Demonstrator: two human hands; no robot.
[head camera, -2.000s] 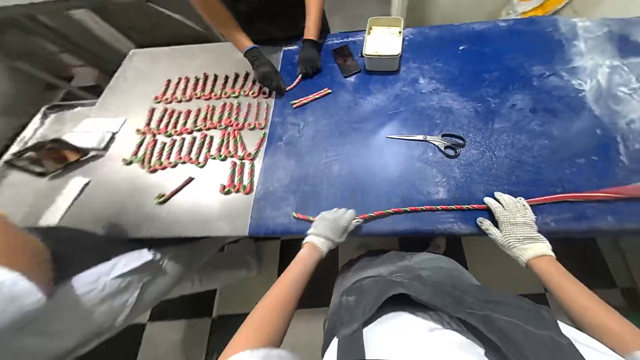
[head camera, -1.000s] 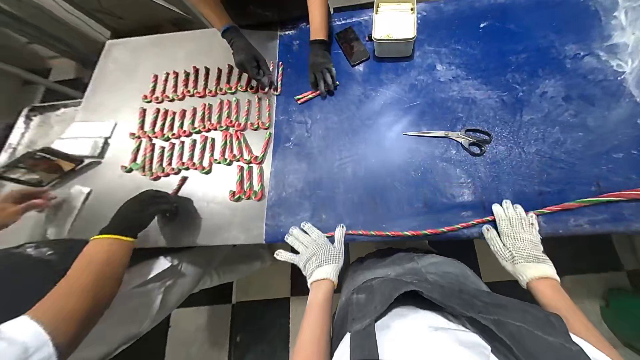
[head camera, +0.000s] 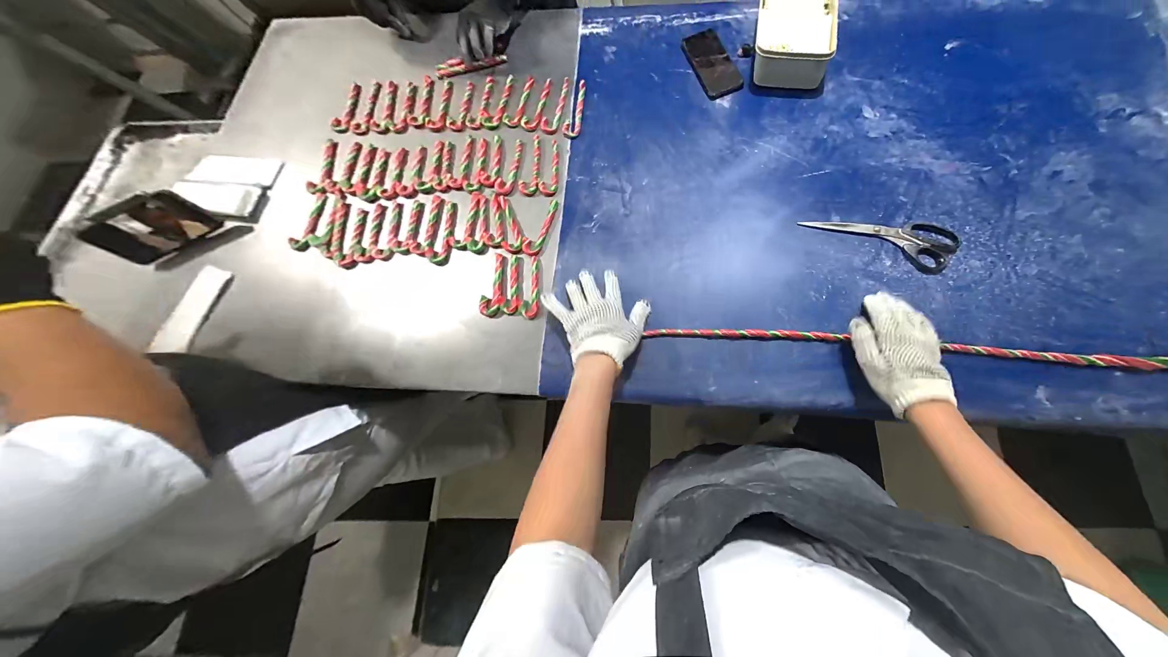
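Note:
A thin twisted rope of red, green and white candy (head camera: 748, 335) runs along the near edge of the blue table surface (head camera: 693, 228) and thickens toward the right. My left hand (head camera: 599, 319), in a white knitted glove, lies flat with fingers spread over the rope's left end. My right hand (head camera: 899, 351), gloved alike, rests palm down on the rope farther right, its fingers close together; whether they grip it is hidden. Scissors with black handles (head camera: 899, 239) lie beyond my right hand. Rows of small candy canes (head camera: 433, 169) lie to the left of my left hand.
The candy canes are on a metal tabletop (head camera: 429, 356). A co-worker's black-gloved hand (head camera: 479, 32) touches short candy sticks (head camera: 470, 66) at the far side. Beyond the scissors are a phone (head camera: 712, 64) and a tub (head camera: 794, 46). Another co-worker's arm (head camera: 82, 374) is at left.
The far co-worker's hands have moved from the blue surface to the metal tabletop. The left co-worker's black-gloved hand has left the metal tabletop. The short cane piece near it is no longer seen there.

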